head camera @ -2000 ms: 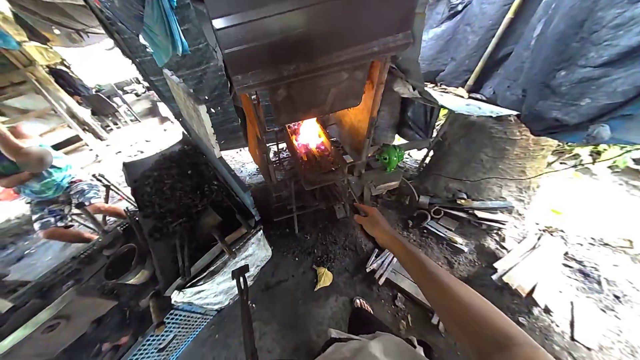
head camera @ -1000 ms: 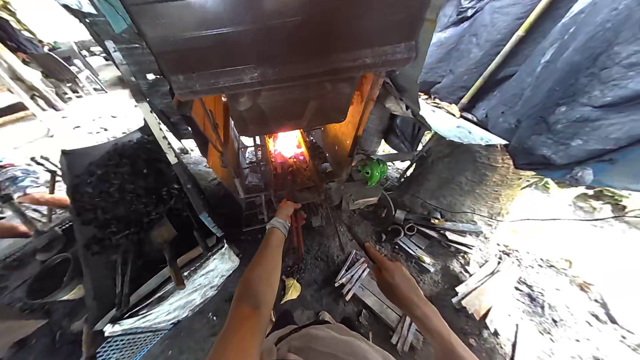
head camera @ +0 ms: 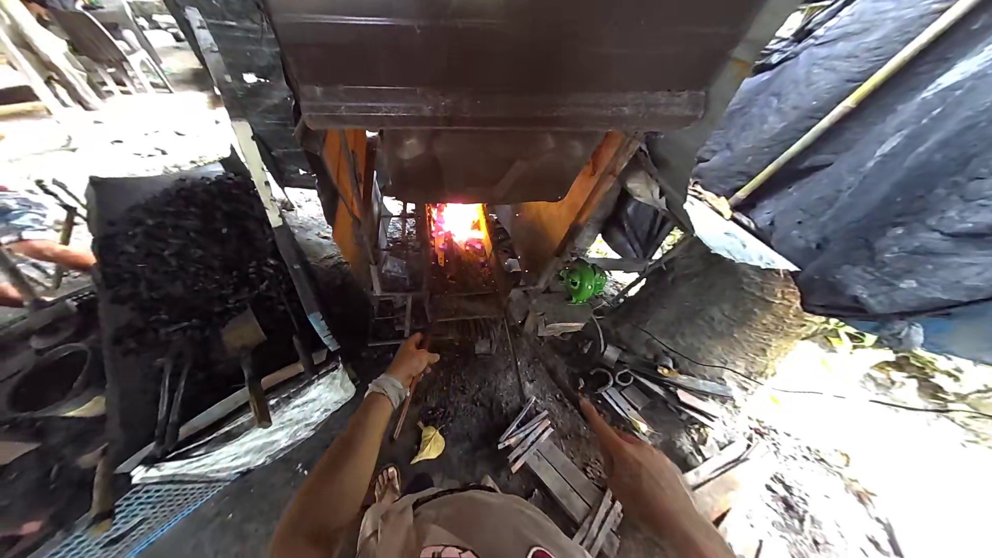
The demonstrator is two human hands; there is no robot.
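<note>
A bright fire (head camera: 463, 225) burns in the forge trough under a sheet-metal hood (head camera: 496, 108). In front of it, my left hand (head camera: 412, 362), with a pale band at its wrist, is closed around a thin reddish-brown rod (head camera: 404, 411) that slants down toward the ground. My right hand (head camera: 624, 457) is lower and to the right, its fingers around the end of a thin dark rod or handle that points up toward the forge; its far end is hard to make out. Several flat metal strips (head camera: 527, 435) lie between my hands on the ground, by a wooden board (head camera: 562, 479).
Left stands a bin of charcoal (head camera: 194, 240) with a mallet-like tool (head camera: 252, 387) at its front. A green blower (head camera: 583, 281) sits right of the forge, near scattered metal pieces (head camera: 620, 380). Another person's arm (head camera: 58, 252) shows at the far left. A yellow leaf (head camera: 429, 443) lies below.
My left hand, not visible two seconds ago, came in before the forge and has since moved a little back from the fire. The view has shifted closer to the forge.
</note>
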